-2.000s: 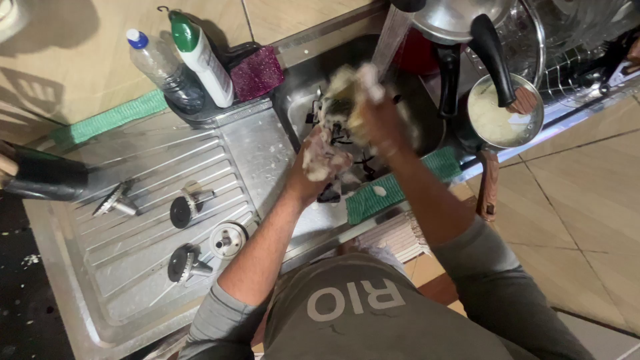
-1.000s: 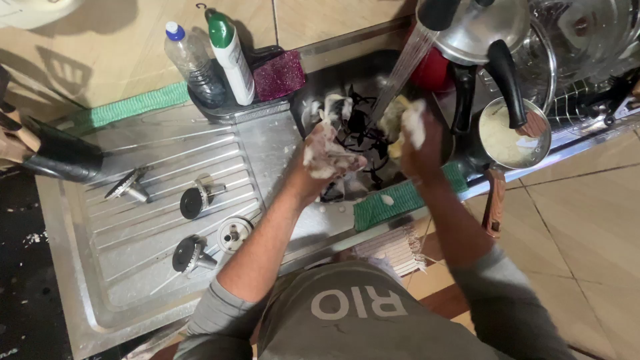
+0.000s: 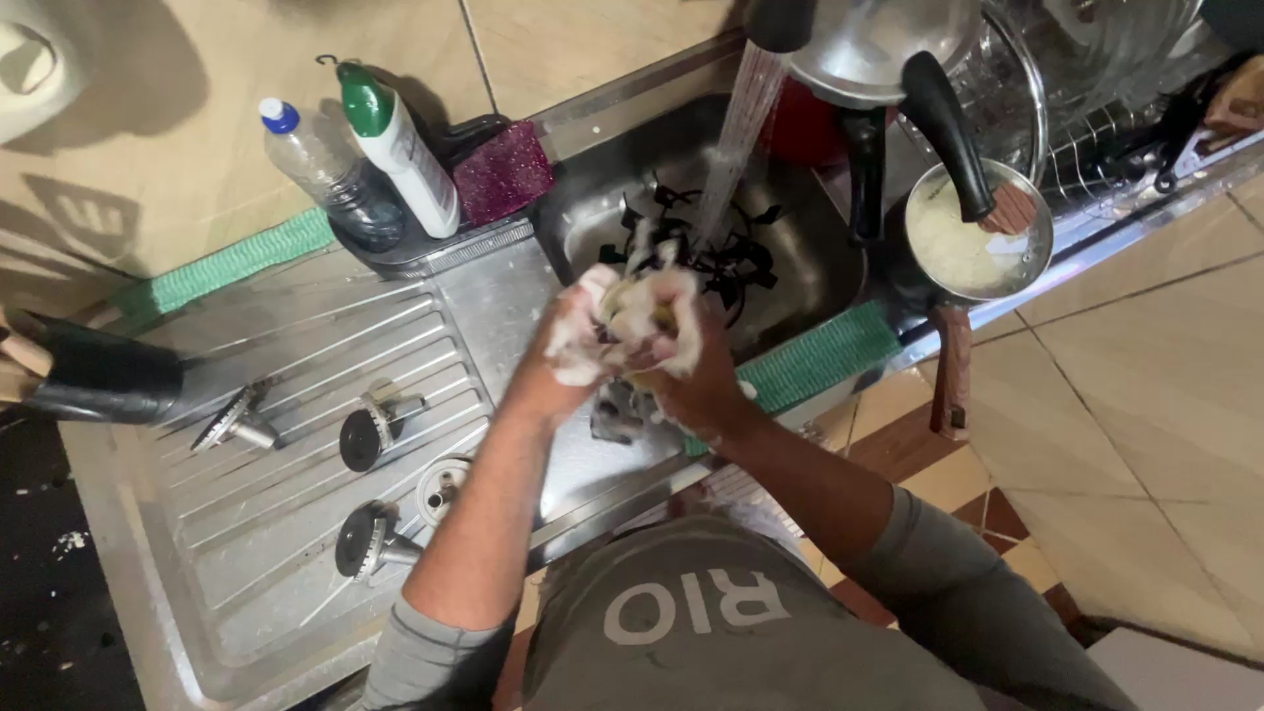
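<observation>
My left hand (image 3: pixel 578 341) and my right hand (image 3: pixel 686 360) meet over the near edge of the steel sink basin (image 3: pixel 810 286), both covered in white suds. A yellowish, foamy sponge (image 3: pixel 647 311) is squeezed between them, blurred by motion. A dark part, too blurred to name, shows just under the hands. Black metal stove grates (image 3: pixel 736 262) lie in the basin below running water (image 3: pixel 731 148) from the dark faucet head (image 3: pixel 780 22). On the ribbed drainboard (image 3: pixel 257 553) at left rest several gas burner parts (image 3: pixel 365 439) with black caps and metal stems.
A plastic bottle (image 3: pixel 326 168), a white bottle with green cap (image 3: pixel 405 158) and a magenta holder (image 3: pixel 504 173) stand behind the drainboard. Right of the basin are a pressure cooker (image 3: pixel 879 49), a saucepan of cloudy liquid (image 3: pixel 958 242) and a wire rack (image 3: pixel 1086 163). Green cloth (image 3: pixel 820 355) lines the front edge.
My hands, apart over the basin one second ago, have come together around the foamy sponge. The right hand has moved left, toward the left hand. Water runs throughout.
</observation>
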